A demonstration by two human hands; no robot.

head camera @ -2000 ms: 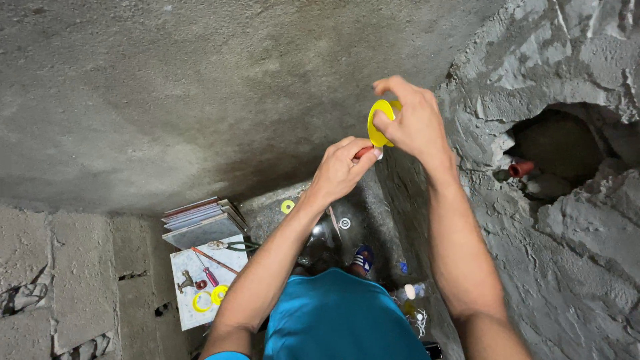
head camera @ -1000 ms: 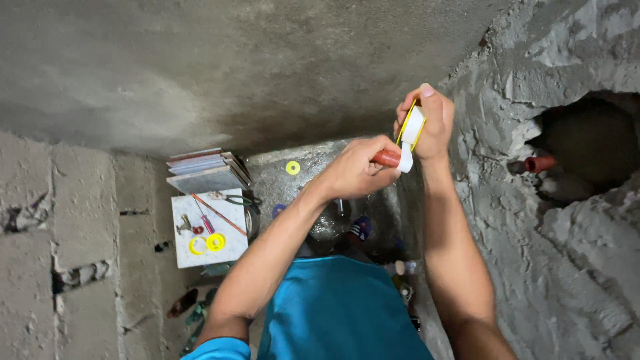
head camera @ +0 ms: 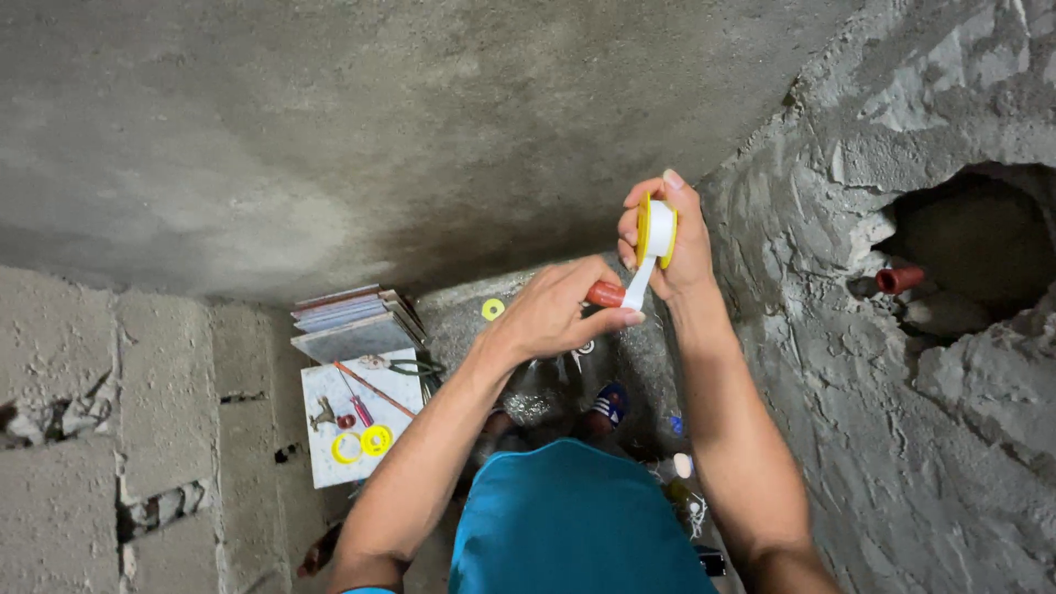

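My left hand [head camera: 561,309] grips a red-brown pipe fitting [head camera: 606,294], its thumb along the fitting's white-taped end. Just above and to the right, my right hand [head camera: 681,239] holds a yellow spool of white thread seal tape [head camera: 659,229]. A strip of the white tape [head camera: 639,282] runs taut from the spool down to the fitting's end. The far side of the fitting is hidden in my left palm.
Left, a tile [head camera: 330,474] bears a brass tap [head camera: 322,412], a screwdriver [head camera: 361,410], pliers [head camera: 412,365] and yellow spool parts [head camera: 376,440]. Stacked tiles [head camera: 355,334] stand behind. At right, a red pipe end [head camera: 899,279] sticks out beside a wall hole [head camera: 973,239]. A yellow ring [head camera: 492,309] lies on the floor.
Two seconds ago the spool was seen side-on near my right fingertips; now my right hand wraps around it, and a length of tape shows between spool and fitting. The view has shifted slightly.
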